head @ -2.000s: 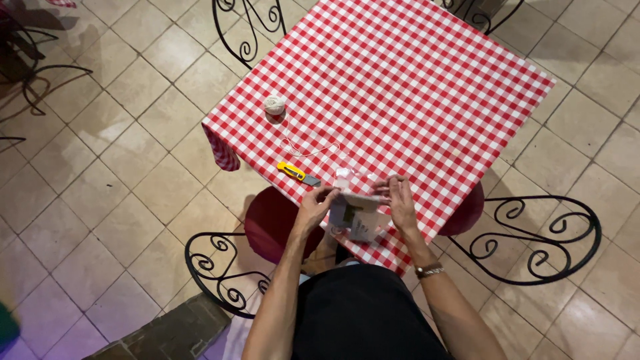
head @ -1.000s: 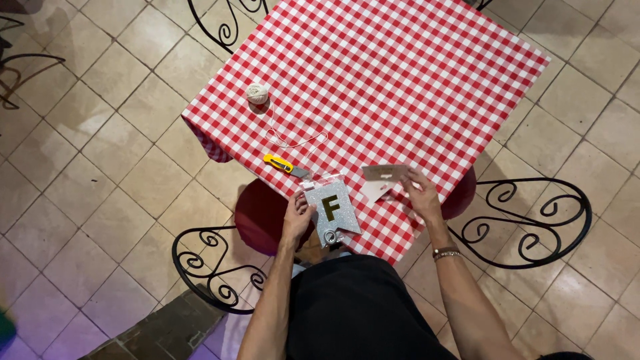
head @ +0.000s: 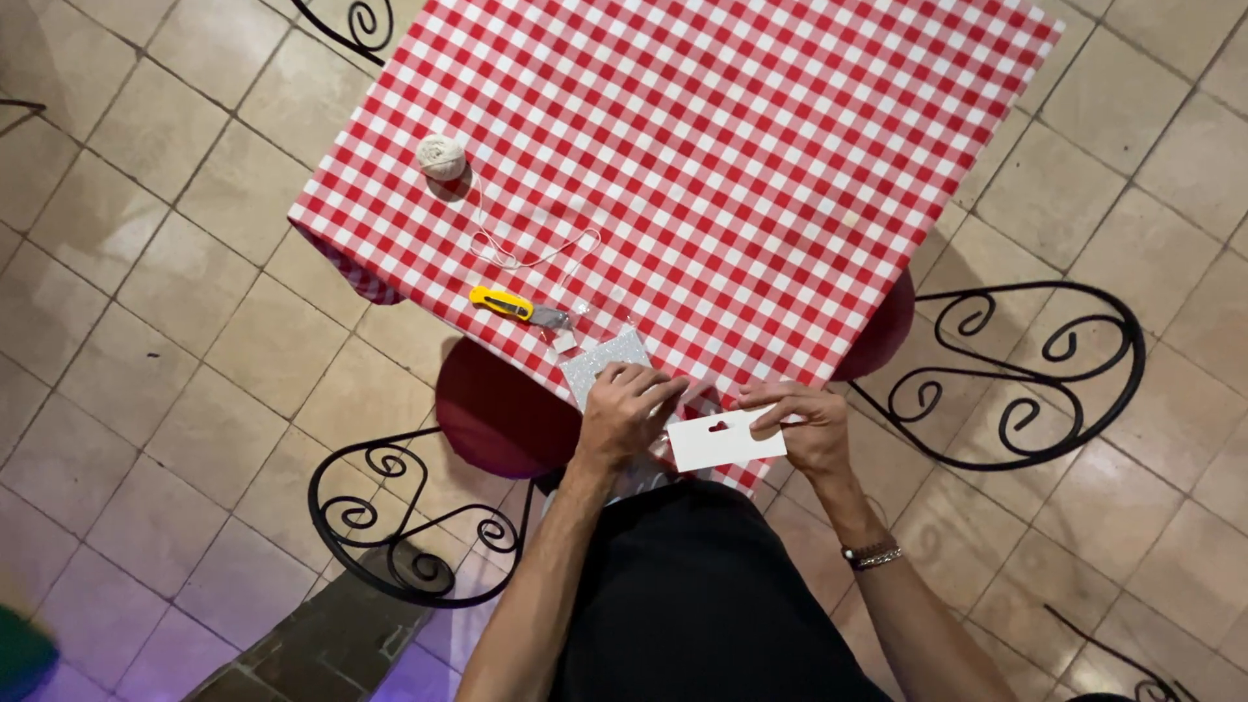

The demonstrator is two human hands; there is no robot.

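My right hand [head: 801,427] pinches a white hang-tab card [head: 720,443] with a small cut-out, held over the near edge of the table. Beside it my left hand [head: 627,409] is bent over a glittery silver piece [head: 606,363] and covers its lower part; what its fingers grip cannot be made out. Clear plastic film lies around the piece. Just beyond it rests a utility knife [head: 503,303] with a yellow handle, its grey end towards the silver piece. A ball of off-white string [head: 441,158] sits farther back on the left, its loose strand trailing towards the knife.
A red and white checked tablecloth [head: 682,185] covers the table. Dark red seats [head: 502,409] stand at its near left and right edges, with black wrought-iron scroll chair backs [head: 1136,351]. A brick structure [head: 322,624] is at the lower left.
The silver piece showed a dark letter F one second ago; my left hand has moved over it. The card in my right hand now shows a plain white face and is closer to my left hand.
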